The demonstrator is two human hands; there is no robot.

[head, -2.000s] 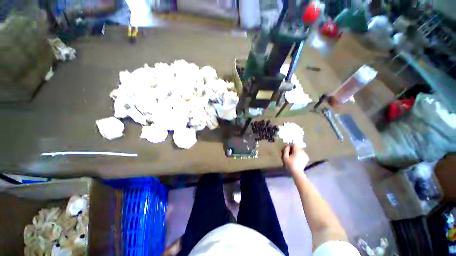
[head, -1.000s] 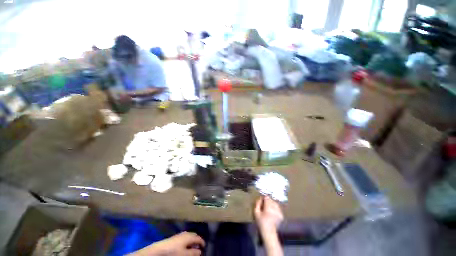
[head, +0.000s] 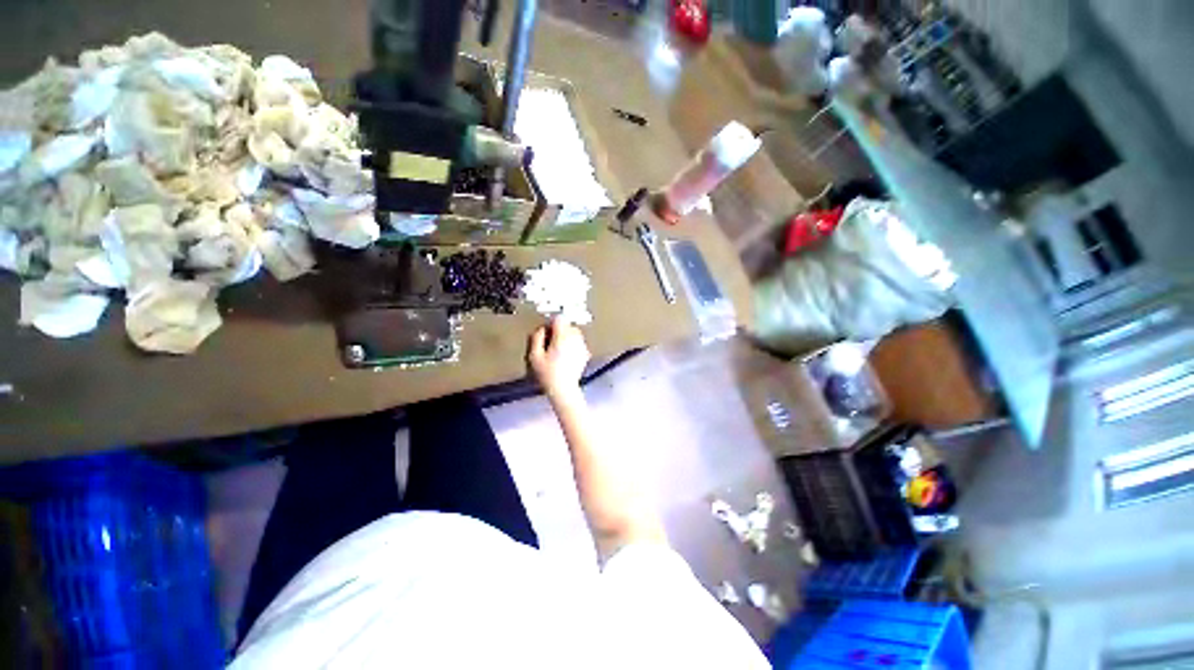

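Observation:
My right hand [head: 560, 355] is at the table's front edge, its curled fingertips at the near side of the white washer pile [head: 558, 291]. Whether it holds a washer is hidden. The dark safety eyes [head: 482, 280] lie in a loose pile left of the washers. The dark green hand press [head: 416, 144] stands behind, its flat metal base [head: 398, 336] near the front edge. A large heap of cream plush pieces [head: 183, 170] lies left of the press. My left hand is not in view.
The parts box [head: 557, 144] stands behind the press. An adjustable wrench [head: 656, 263], a dark rectangle in a clear sleeve [head: 694, 276] and a pinkish bottle [head: 707, 174] lie to the right. Blue crate [head: 131, 563] is below the table at left. Sacks and cartons are at right.
The view has swung down and tilted. My left hand, seen over the lap one second ago, is out of view. My right hand remains beside the washer pile.

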